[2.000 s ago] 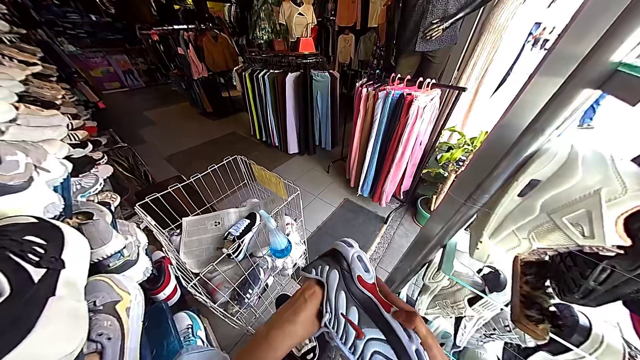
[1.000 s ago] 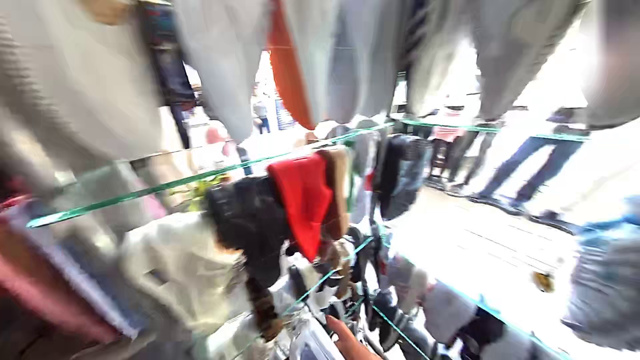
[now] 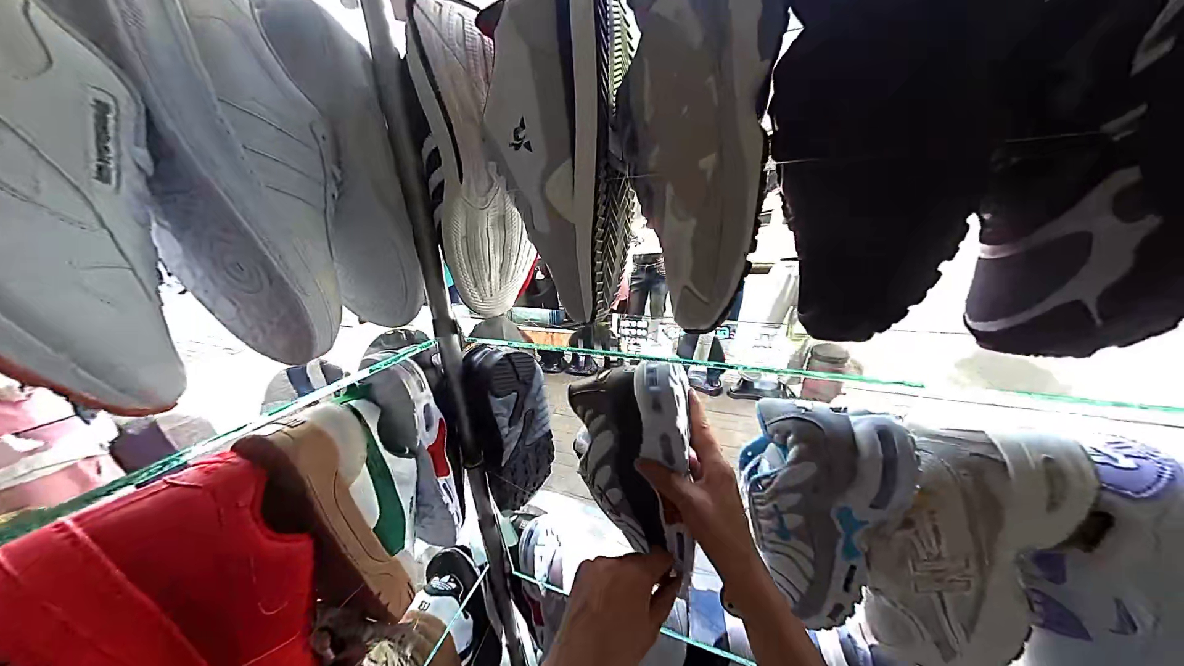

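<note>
A grey and black sneaker with a pale sole stands on end between my hands at lower centre, above the lower glass shelf. My right hand grips it around the side of the sole, fingers reaching up behind it. At its lower end my left hand holds on with thumb and fingers, which are partly hidden. To the right, close by, is a grey sneaker with light blue accents. On the left, beyond a metal post, a dark sneaker shows its sole.
Glass shelves with green edges cross the view. Above hang or stand white sneakers, a grey one and black ones. A red sneaker is at lower left, a beige sneaker at right. People's legs show behind the glass.
The view has swung from the wire cart and clothes racks to the glass shoe shelves. Both hands, with a grey and black sneaker, are now among the shelved shoes.
</note>
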